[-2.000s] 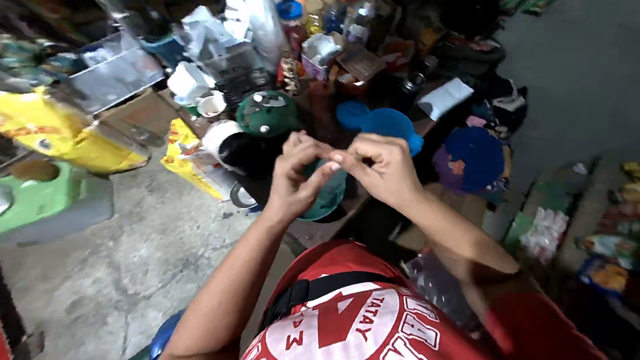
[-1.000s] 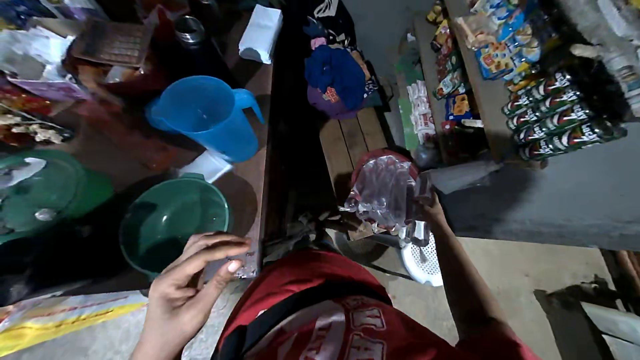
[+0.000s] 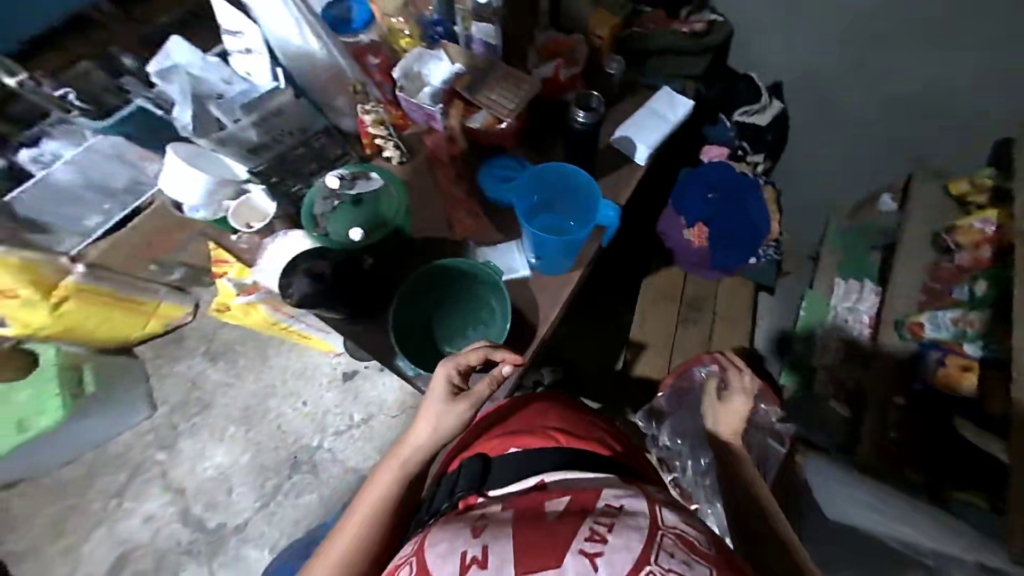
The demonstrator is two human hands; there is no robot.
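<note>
My left hand (image 3: 472,384) is over the near rim of a green plastic bowl (image 3: 450,308), thumb and index finger close together; whether something thin is between them cannot be told. My right hand (image 3: 730,398) is low at the right, on clear plastic bags (image 3: 680,436) in a round reddish container (image 3: 690,370); its grip is unclear. Beyond the bowl stands a blue plastic pitcher (image 3: 558,220) with clear liquid, its blue lid (image 3: 502,179) beside it. A white packet (image 3: 506,259) lies between bowl and pitcher.
A green lidded pot (image 3: 360,206), a dark flask (image 3: 586,120) and a folded white paper (image 3: 654,124) stand or lie on the table. Yellow sacks (image 3: 88,300) are at the left. A wooden bench (image 3: 688,320) is right of the table, with shelves of packets (image 3: 952,320) beyond.
My view has swung back left. My right hand, together with my left two seconds ago, was at the bags one second ago and is over them now. My left hand stays near the bowl.
</note>
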